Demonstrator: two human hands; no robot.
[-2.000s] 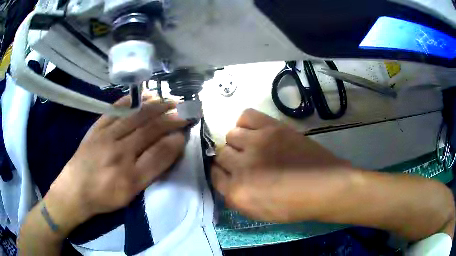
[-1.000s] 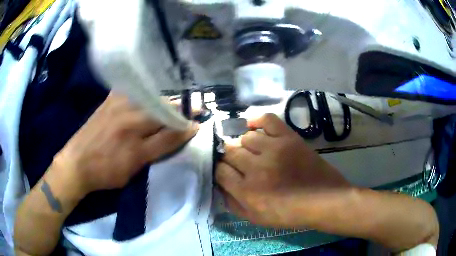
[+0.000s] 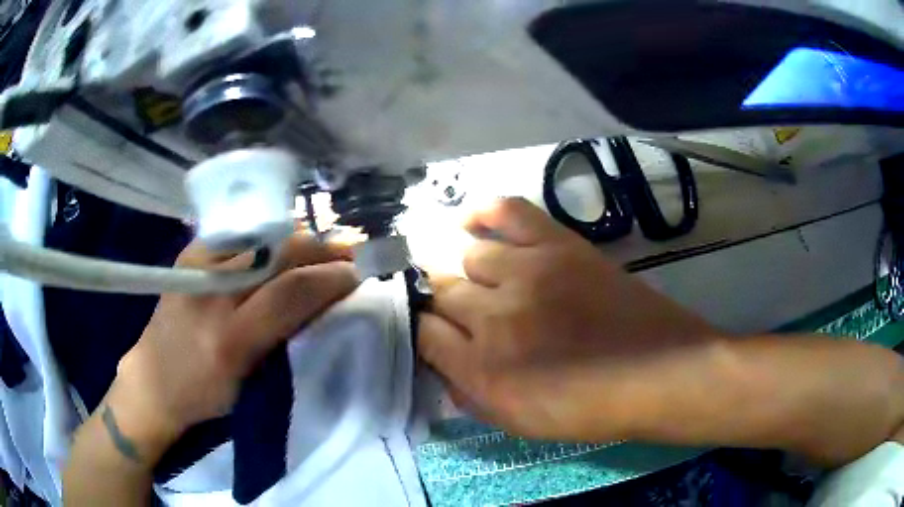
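The light fabric panel [image 3: 342, 396] lies under the machine and hangs over the front edge, with a dark strip [image 3: 263, 426] across it and the dark fabric panel [image 3: 104, 277] at the left. My left hand [image 3: 223, 327] lies flat on the cloth left of the needle area, its fingertips partly hidden behind the machine's knobs. My right hand [image 3: 535, 327] has its fingers curled at the dark seam edge [image 3: 414, 347], pinching it just right of the edge guide knob [image 3: 381, 256]. The needle and presser foot are hidden.
The white machine head [image 3: 446, 79] hangs over my hands, with a larger white knob [image 3: 241, 196] at left. Black-handled scissors [image 3: 644, 193] and a slim pale tool [image 3: 729, 158] lie to the right. A green ruler strip [image 3: 496, 465] runs along the front edge.
The camera view swung right and back, so the machine head shifted in the picture. Both hands remain at the cloth, and the seam's upper part sits slightly lower than two seconds ago.
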